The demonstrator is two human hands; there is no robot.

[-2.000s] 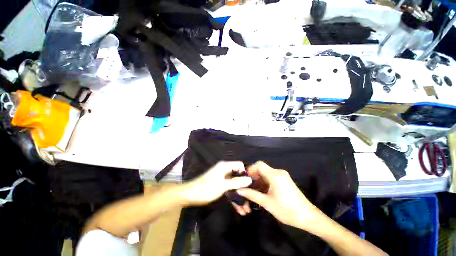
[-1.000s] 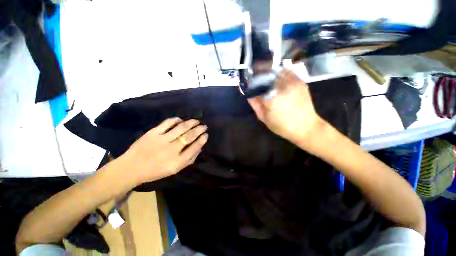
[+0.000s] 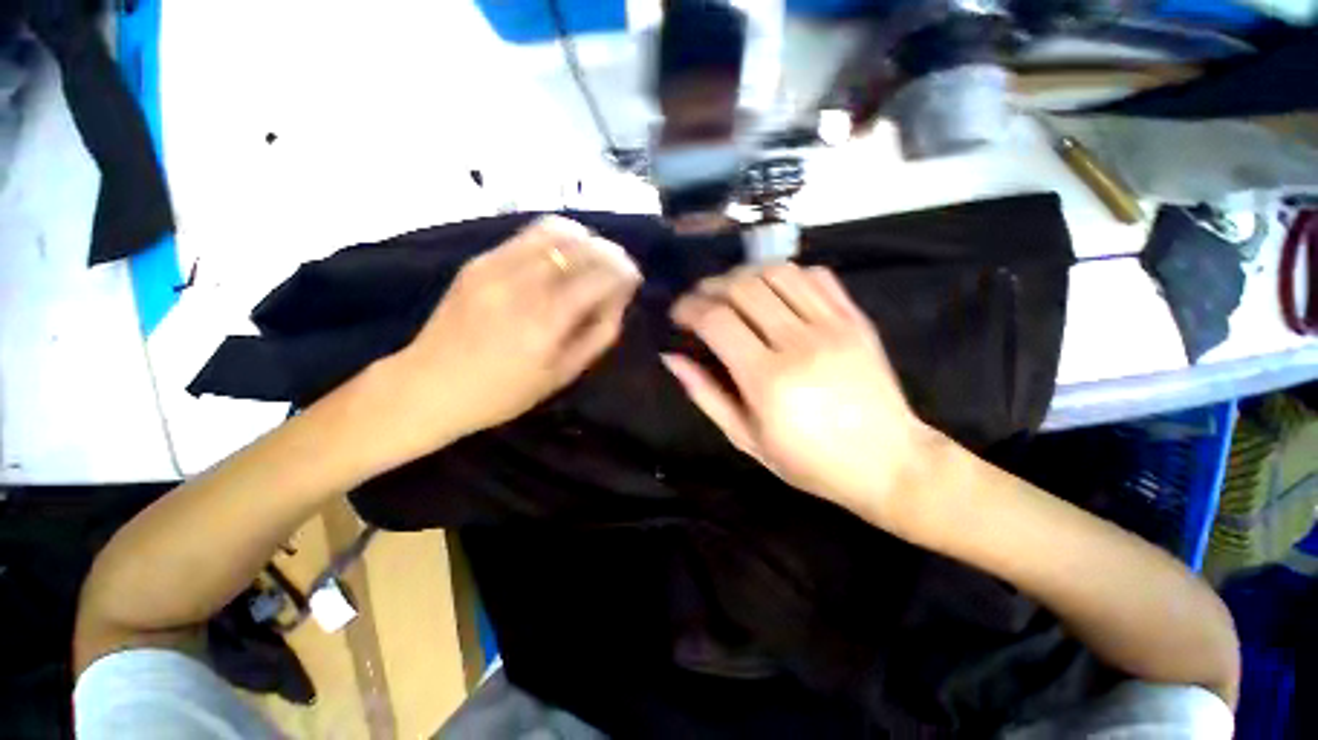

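A large black garment piece (image 3: 636,492) lies on the white table's front edge and hangs over my lap. Its far edge lies by the sewing machine's presser foot and needle area (image 3: 766,203), which is blurred. My left hand (image 3: 542,311) is on the cloth left of the needle area, fingers bent onto the cloth near its far edge. My right hand (image 3: 795,362) is just in front of the needle area, fingers bent over the cloth. A narrow black strip end (image 3: 239,367) sticks out at the cloth's left side.
A yellowish-handled tool (image 3: 1101,181), a dark grey scrap (image 3: 1197,275) and dark red scissors handles (image 3: 1301,272) lie at the right of the table. A dark strip (image 3: 123,174) hangs at the left. Cardboard (image 3: 412,622) is below left, a blue basket (image 3: 1214,477) below right.
My left hand has moved up and right, toward the needle area. My right hand has come down from the machine head onto the cloth. Earlier, both hands were together above the garment.
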